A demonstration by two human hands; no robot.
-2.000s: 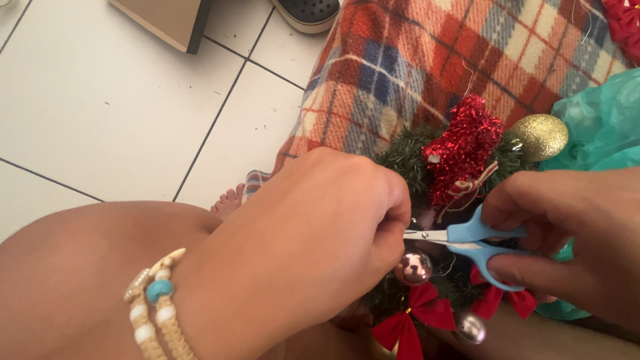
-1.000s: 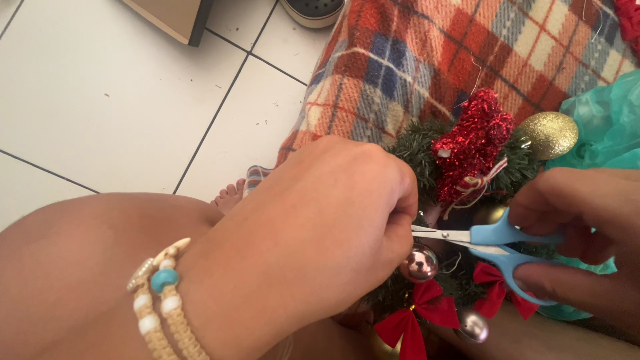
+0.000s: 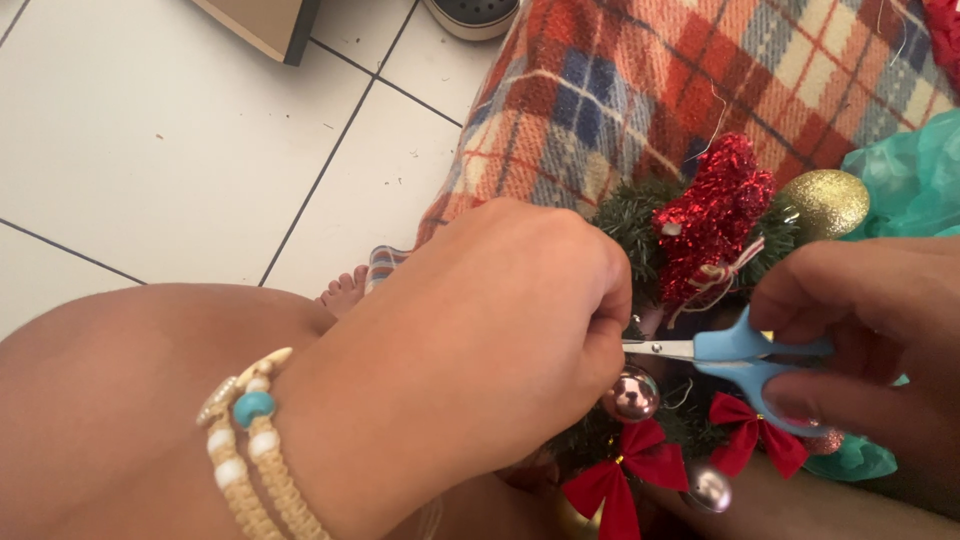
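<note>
My right hand (image 3: pixel 862 337) grips the light blue handles of small scissors (image 3: pixel 731 351), thumb and fingers in the loops. The blade tips are hidden behind my left hand (image 3: pixel 517 322), whose fingers are curled closed at the blades; what they pinch cannot be seen. Below and around both hands lies a green garland wreath (image 3: pixel 634 217) with a red tinsel ornament (image 3: pixel 712 217) tied with twine, a gold glitter ball (image 3: pixel 827 202), a shiny pink ball (image 3: pixel 632 395), red bows (image 3: pixel 630 472) and a silvery ball (image 3: pixel 708 487).
A plaid blanket (image 3: pixel 600 97) spreads behind the wreath, with teal plastic (image 3: pixel 911 180) at the right. On the tiled floor (image 3: pixel 172 150) are a cardboard box (image 3: pixel 262 22) and a dark clog (image 3: pixel 472 15). The wearer's bare leg (image 3: pixel 135 375) is at lower left.
</note>
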